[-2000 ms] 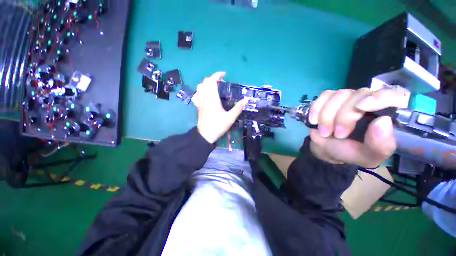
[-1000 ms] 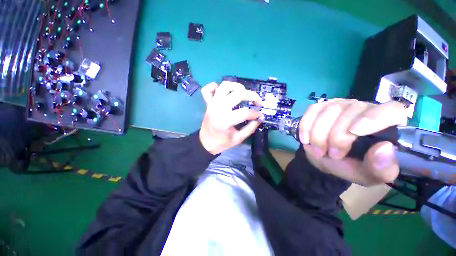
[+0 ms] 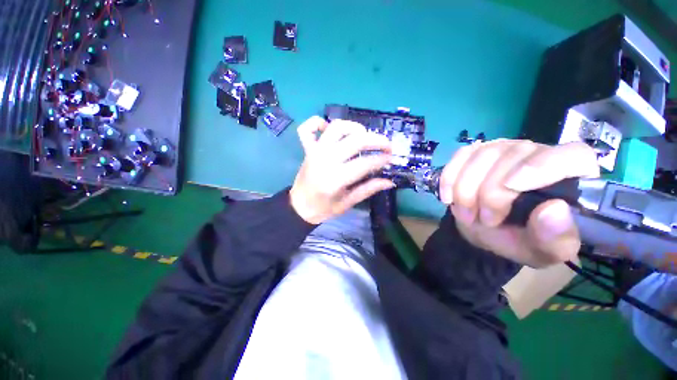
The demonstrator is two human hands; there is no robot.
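Note:
The black housing [image 3: 378,121] lies on the green mat in front of me, with silver details inside. My left hand [image 3: 338,167] is bare and holds the housing at its left and near side, its fingertips over the middle. My right hand [image 3: 516,194] is wrapped around the thick grey electric screwdriver [image 3: 623,223]. The tool lies almost level, its nose at the near right part of the housing. The bit's tip and any screw are too small or hidden to tell.
A dark parts tray [image 3: 159,82] with motors and red wires stands left. Several black square plates [image 3: 263,94] lie left of the housing. The black screw feeder [image 3: 571,82] and a teal box [image 3: 637,163] stand right. Small dark parts [image 3: 471,136] lie right of the housing.
The screwdriver nose has moved left and nearer to me, to the housing's near right part. My left hand's fingers have shifted right over the housing. The whole view has shifted slightly.

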